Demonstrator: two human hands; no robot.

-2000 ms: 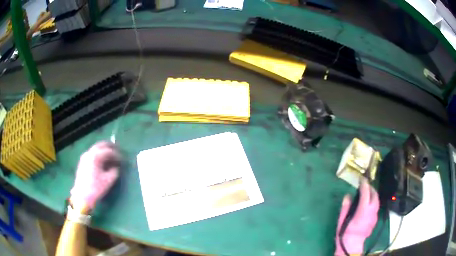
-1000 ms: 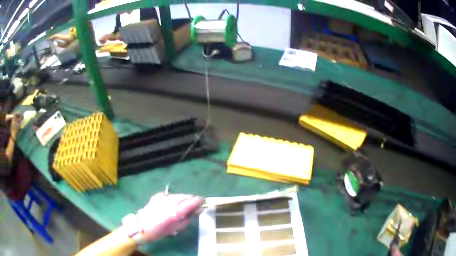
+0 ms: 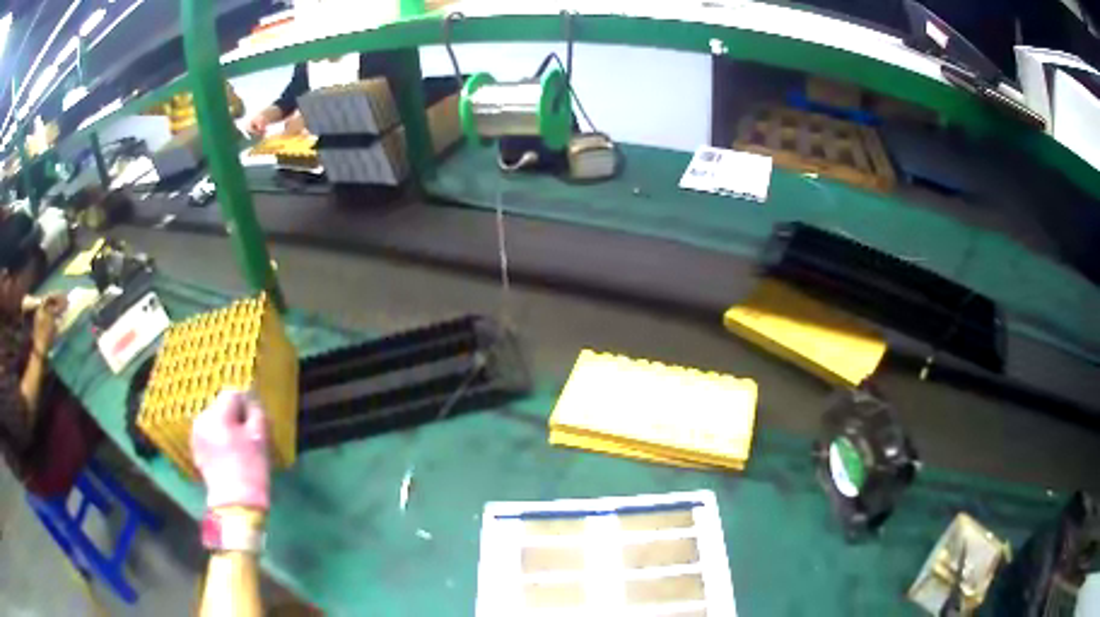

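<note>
My left hand [image 3: 233, 452], in a pink glove, is at the front face of the upright yellow panels [image 3: 223, 374] at the left. Its fingers are curled; whether they grip a panel is hidden. My right hand is out of the picture. The white fixture [image 3: 612, 591] lies flat at the bottom centre, cut off by the edge, with brown-grey windows showing. A flat pile of yellow panels [image 3: 653, 407] lies beyond it. Solder wire [image 3: 502, 241] hangs from the green-flanged spool [image 3: 516, 106] and slants over the left black rack [image 3: 398, 376].
A black fan [image 3: 862, 464] stands right of the pile. A cream box [image 3: 961, 564] and the dark station [image 3: 1068, 566] are at the lower right. A yellow piece [image 3: 806, 335] and a black rack [image 3: 887, 295] lie beyond. A green post [image 3: 229, 169] rises behind the upright panels. A person [image 3: 36, 374] sits far left.
My left hand has moved left from beside the fixture to the upright yellow panels. The bit of my right hand at the cream box has left the picture. The view has tilted slightly up.
</note>
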